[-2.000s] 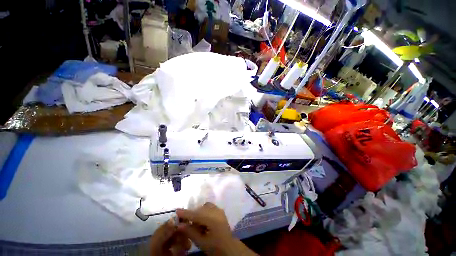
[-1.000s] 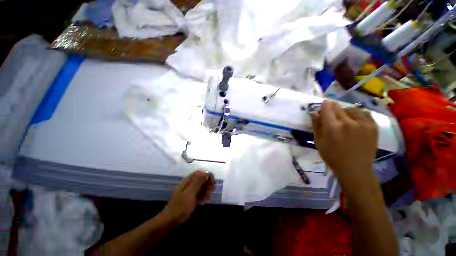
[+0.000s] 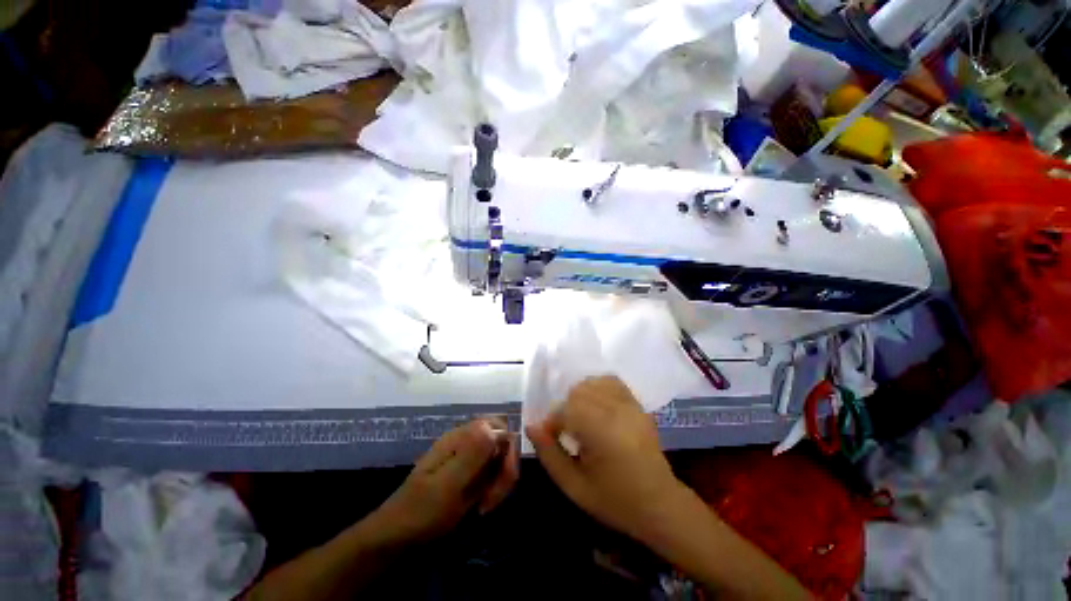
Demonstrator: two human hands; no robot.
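A white fabric piece (image 3: 605,346) lies under the sewing machine head (image 3: 693,252) and reaches the table's front edge. My right hand (image 3: 605,452) is at its front edge, fingers bent and pinching it, with a bit of white between them. My left hand (image 3: 458,470) is just left of it at the table edge, fingers curled, a small pale spot at the fingertips; whether it holds something is unclear. The presser foot area (image 3: 513,308) is above and left of my right hand. More white fabric (image 3: 364,264) lies left of the needle.
Dark-handled thread snips (image 3: 705,360) lie right of the fabric. Scissors with red and green handles (image 3: 826,420) are at the right edge. A white garment heap (image 3: 564,88) is behind the head. A brown plastic-wrapped package (image 3: 247,121) lies behind left, red plastic bags (image 3: 998,258) at right.
My right hand has come down from the top of the machine head to the fabric's front edge. My left hand has moved slightly and stays near the table edge. The view has shifted a little.
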